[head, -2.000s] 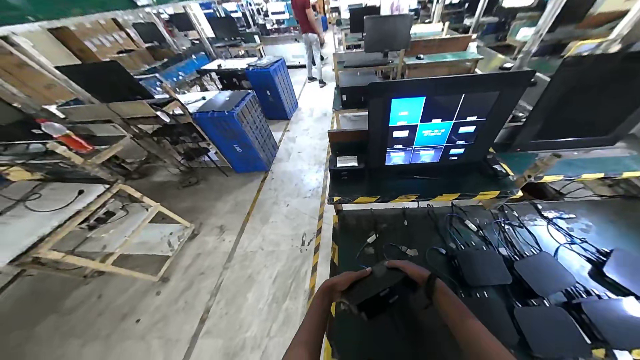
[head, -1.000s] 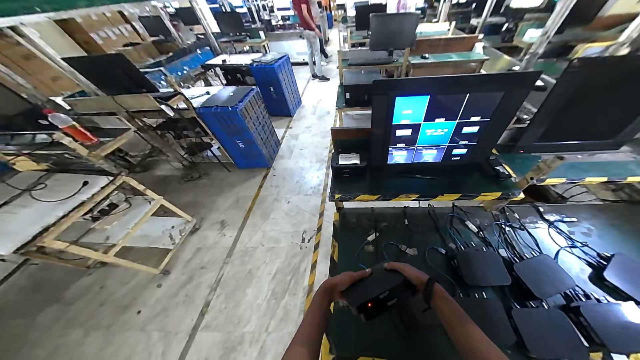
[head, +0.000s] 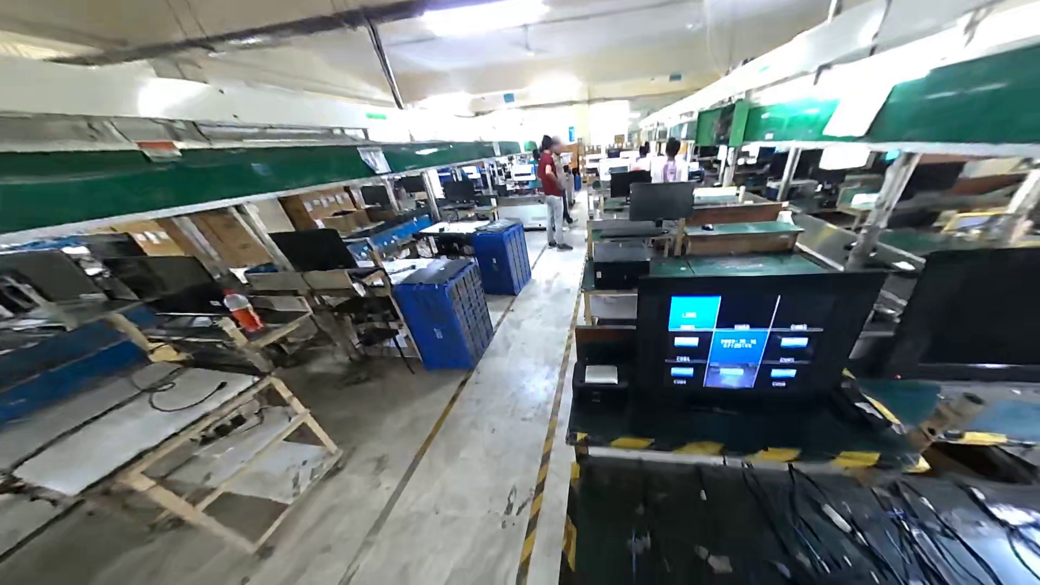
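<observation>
Neither of my hands shows in the head view now, so what they hold cannot be seen. At the lower right lies a dark workbench [head: 642, 504] with several black cables [head: 845, 520] spread over it. Behind it, on a raised shelf edged with yellow-and-black tape, stands a monitor [head: 739, 349] with a lit grid of blue and dark panels. Left of the monitor is a small black device [head: 597, 394] with a pale block [head: 601, 374] on it.
A floor aisle [head: 479, 414] runs ahead between the benches. Blue crates [head: 447, 317] and a wooden-framed table [head: 138, 439] line its left side. A person [head: 552, 191] stands further down the aisle. A dark screen [head: 967, 317] stands at the right.
The view has tilted up. My two hands, which held a small black box over the bench in both earlier frames, are out of view. A red light shows on the box only in the second.
</observation>
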